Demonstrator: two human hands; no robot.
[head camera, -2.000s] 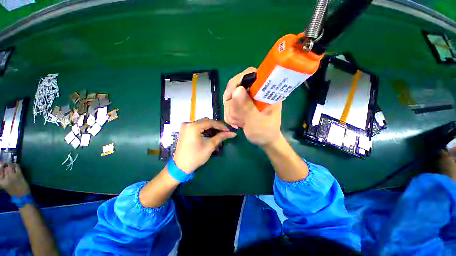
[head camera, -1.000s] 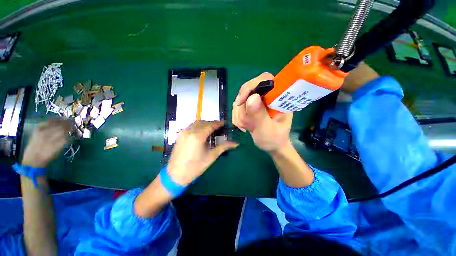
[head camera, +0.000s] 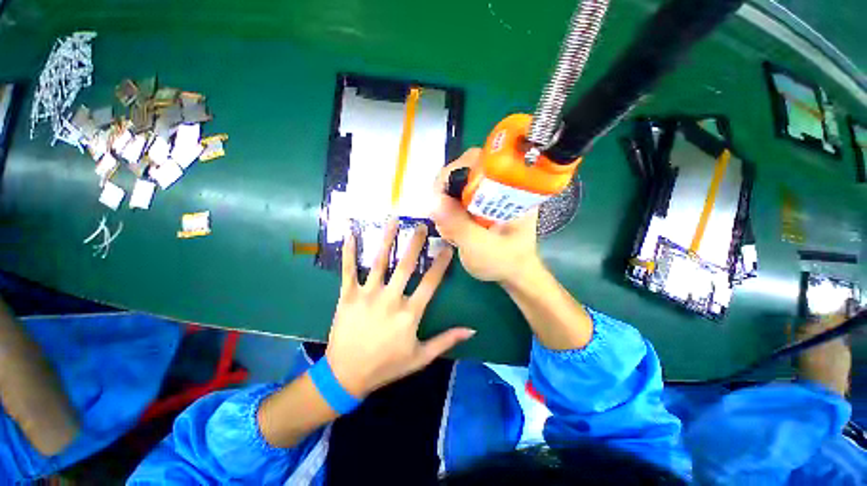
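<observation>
The tablet assembly (head camera: 372, 152) lies in front of me, black-framed, silver-white inside with an orange stripe. Its mainboard (head camera: 411, 249) is at the near end, partly under my fingers. My left hand (head camera: 382, 308) is spread flat with its fingertips over that near end and holds nothing visible. My right hand (head camera: 487, 233) is closed around the orange electric screwdriver (head camera: 513, 176), at the tablet's right edge. The screwdriver's tip is hidden behind my hand. An orange-brown tab (head camera: 306, 248) sticks out at the tablet's lower left.
A speckled round dish (head camera: 560, 207) is partly behind the screwdriver. Stacked tablets (head camera: 696, 214) lie to the right. White leads (head camera: 63, 84) and small square modules (head camera: 163, 147) lie left. A spring (head camera: 573, 65) and black cable (head camera: 646, 76) hang above. Neighbours' arms show at both sides.
My left hand has opened flat over the tablet's near end. The screwdriver and my right hand have shifted slightly left. The view has shifted. The neighbour's arm has left the stacked tablets.
</observation>
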